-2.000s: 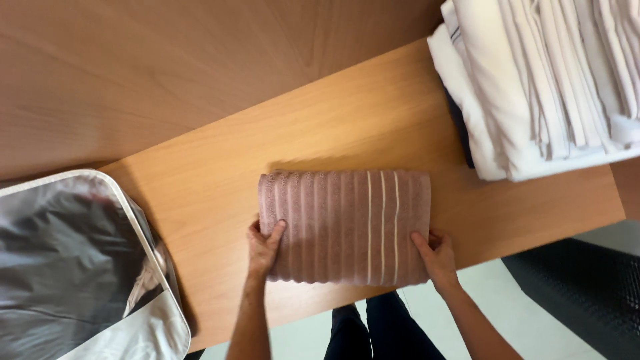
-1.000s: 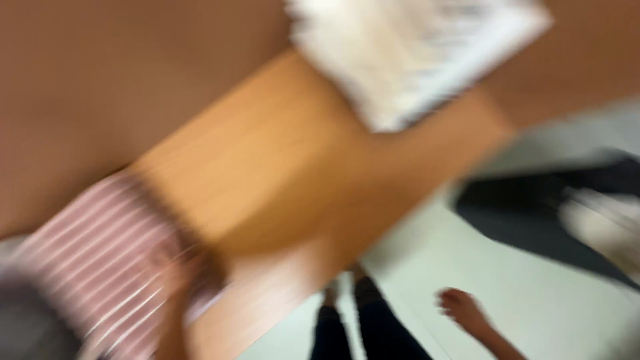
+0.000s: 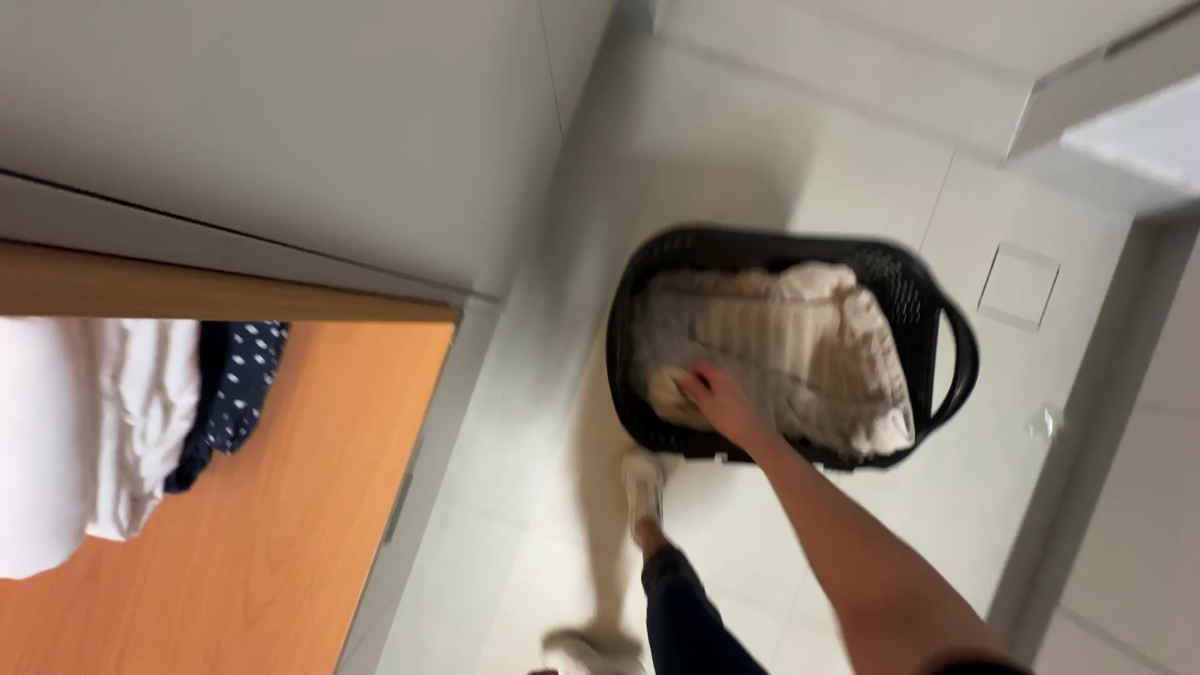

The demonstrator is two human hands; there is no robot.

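My right hand [image 3: 717, 394] reaches down into a black plastic laundry basket [image 3: 958, 361] on the floor. Its blurred fingers are at the grey and beige cloth items [image 3: 778, 333] that lie in a heap inside; whether they grip any cloth is not clear. Of my left hand, only what looks like a fingertip [image 3: 544, 671] shows at the bottom edge, so its state is hidden.
At the left, white folded textiles [image 3: 42, 450] and a dark blue dotted cloth [image 3: 246, 389] lie on a wooden shelf [image 3: 309, 487]. A grey panel [image 3: 309, 122] rises above it. My shoe [image 3: 643, 487] stands close to the basket on the tiled floor [image 3: 506, 469].
The view has swung far to the right, from the shelf to the floor. Both hands held the folded pink striped towel at first; now my right hand is in the basket and the towel is out of view.
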